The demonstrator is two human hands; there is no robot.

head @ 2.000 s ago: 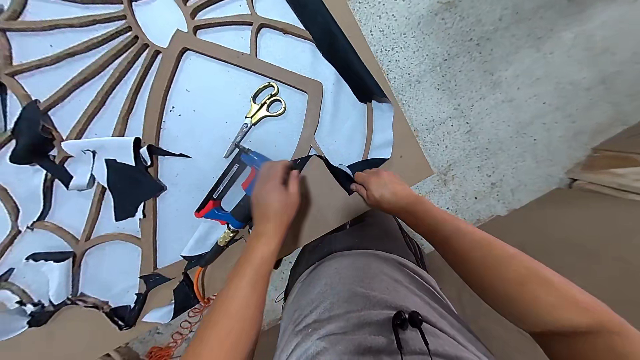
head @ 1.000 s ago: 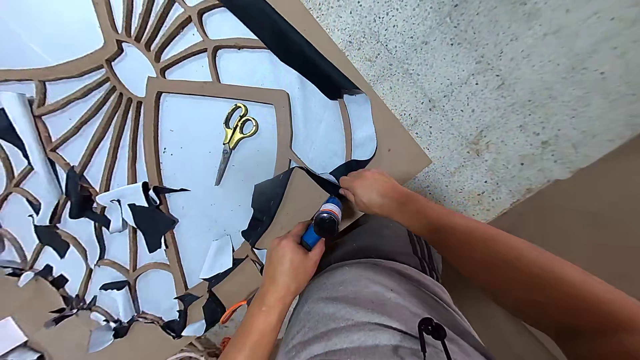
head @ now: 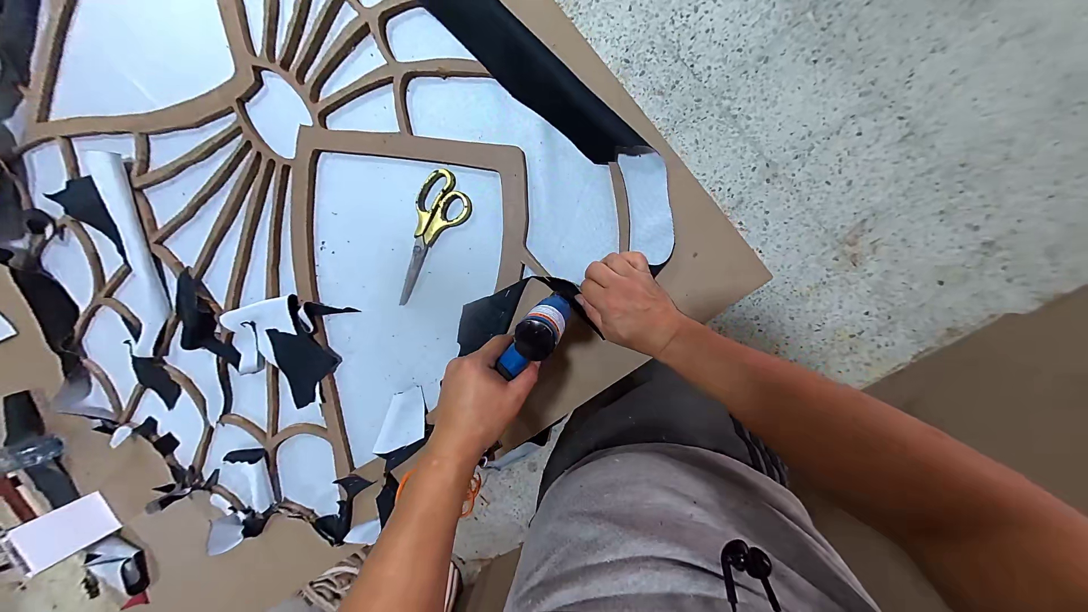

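Observation:
My left hand (head: 484,393) grips a blue pneumatic staple gun (head: 537,330), its black round end facing up, over the lower right part of a brown board frame with curved cut-out ribs (head: 408,146). Its nose is hidden. My right hand (head: 631,299) pinches the edge of black fabric (head: 568,287) at the frame, just right of the tool. White-faced fabric (head: 650,204) lies turned over near that hand, below a rolled black strip (head: 544,76). Gold-handled scissors (head: 435,223) lie on the white fabric panel (head: 365,246), blades toward me.
Black and white fabric scraps (head: 297,357) hang about the left ribs. An orange hose (head: 470,493) runs beneath my left forearm. A white rectangular piece (head: 64,534) lies at the lower left. Speckled floor (head: 850,127) lies beyond the board's right edge. Black earphones (head: 748,561) hang before my shirt.
Two seconds ago the staple gun lay on its side on the panel, with my left hand at it; now it is upright in that hand beside my right hand. The view has shifted.

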